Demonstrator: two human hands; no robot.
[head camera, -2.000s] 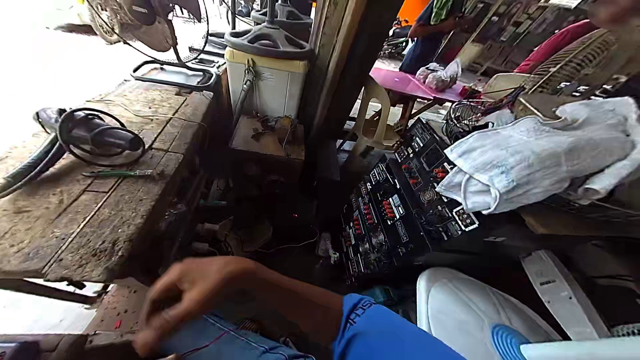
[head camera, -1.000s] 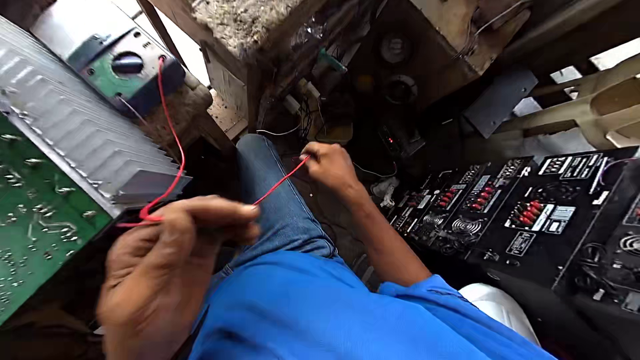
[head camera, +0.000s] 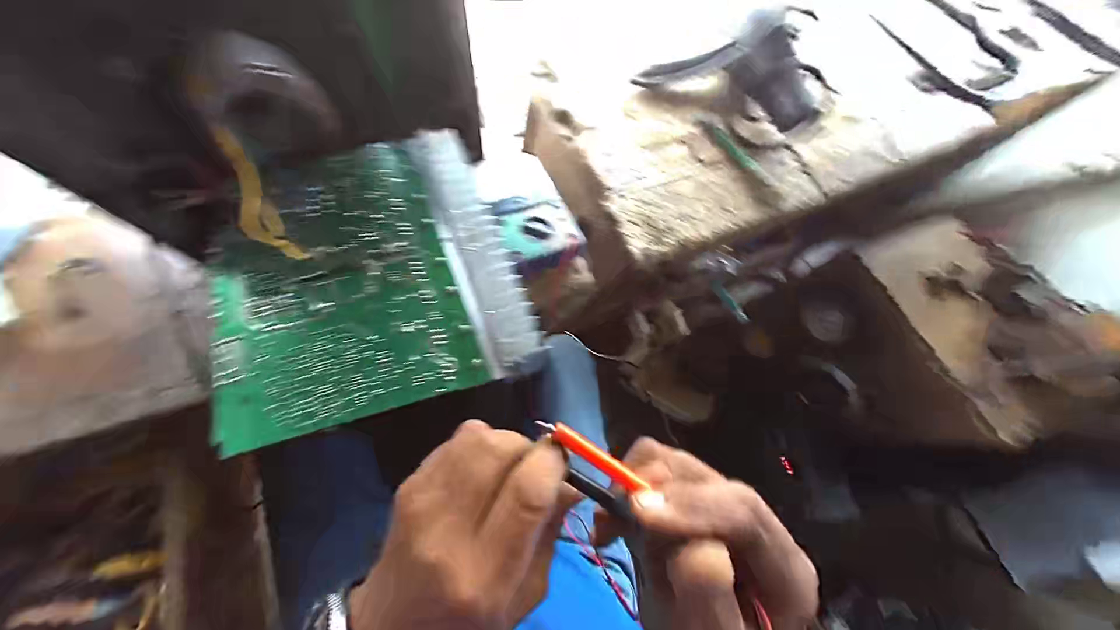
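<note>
Low in the middle, my right hand (head camera: 713, 525) grips a red test probe (head camera: 604, 458) and a black test probe (head camera: 598, 492), side by side and tilted up to the left. My left hand (head camera: 468, 525) meets them with thumb and forefinger pinched at the probes' tip end; what exactly those fingers hold is partly hidden. Beyond my left hand lies a green circuit board (head camera: 350, 324) with a finned metal heat sink (head camera: 481, 262) along its right edge. A multimeter (head camera: 535, 232) stands behind the heat sink.
A worn wooden table (head camera: 647, 188) at the upper right carries a dark tool and a green-handled tool (head camera: 733, 147). A dark case (head camera: 350, 52) rises over the board. A wooden box (head camera: 945, 332) with dark clutter stands at right. The view is blurred.
My hands, apart on a stretched red lead one second ago, are now close together at the two probes. The view has swung toward the board.
</note>
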